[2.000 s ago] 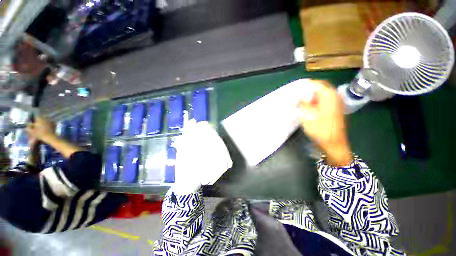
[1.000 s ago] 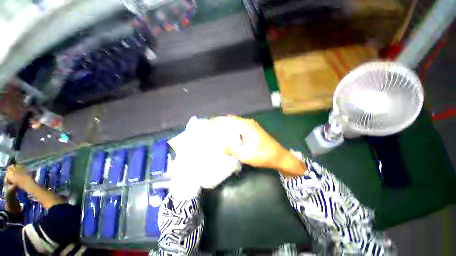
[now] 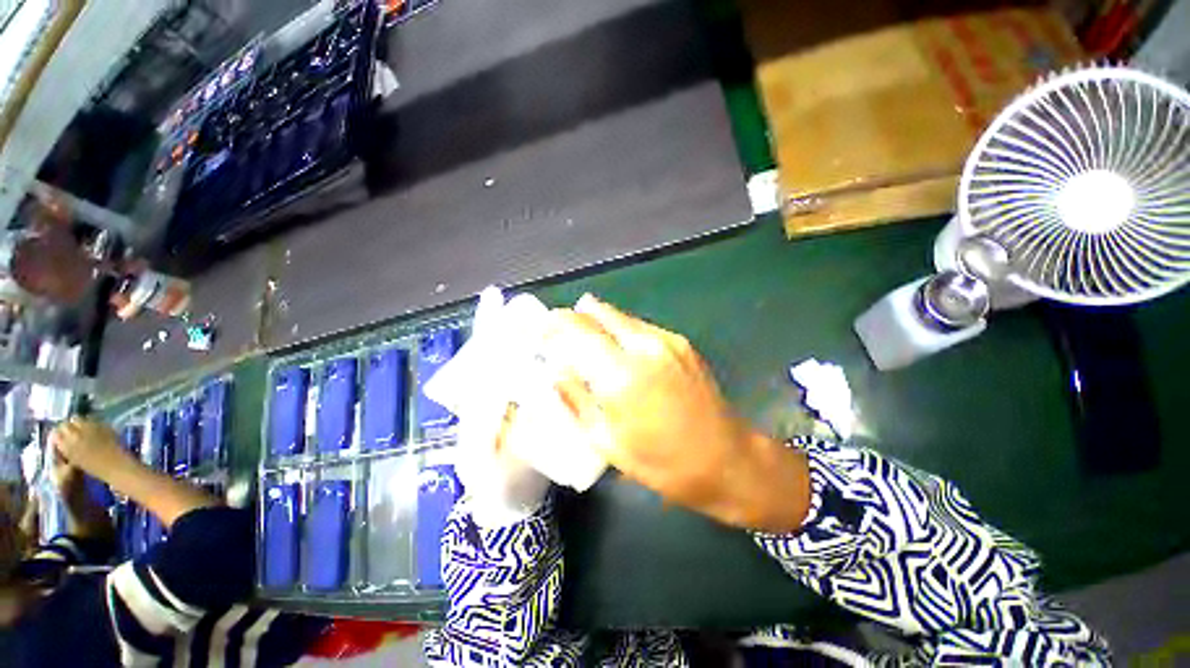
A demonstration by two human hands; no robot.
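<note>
My right hand (image 3: pixel 659 405) is bare, in front of my chest, with its fingers bent around a crumpled white cloth (image 3: pixel 503 352). My left hand (image 3: pixel 506 470) is white-covered and touches the same bundle; cloth and glove blend together, so its fingers are hidden. A clear tray (image 3: pixel 359 463) lies left of my hands, its right part hidden by them. It holds several blue phones (image 3: pixel 330 535); one front-row pocket has no phone. A small crumpled white wad (image 3: pixel 825 395) lies on the green mat, right of my hands.
A white fan (image 3: pixel 1090 202) and a whitish bottle (image 3: pixel 920 320) stand at the right, beside a dark slab (image 3: pixel 1109 392). Brown cardboard (image 3: pixel 861 118) lies at the far edge. A grey belt (image 3: pixel 522 183) runs behind. Another person's arm (image 3: pixel 157 489) is at the left, over more phones.
The white sheet, spread between my hands two seconds ago, is now bunched up. My right hand has moved left to meet my left. The white wad on the mat has come into view.
</note>
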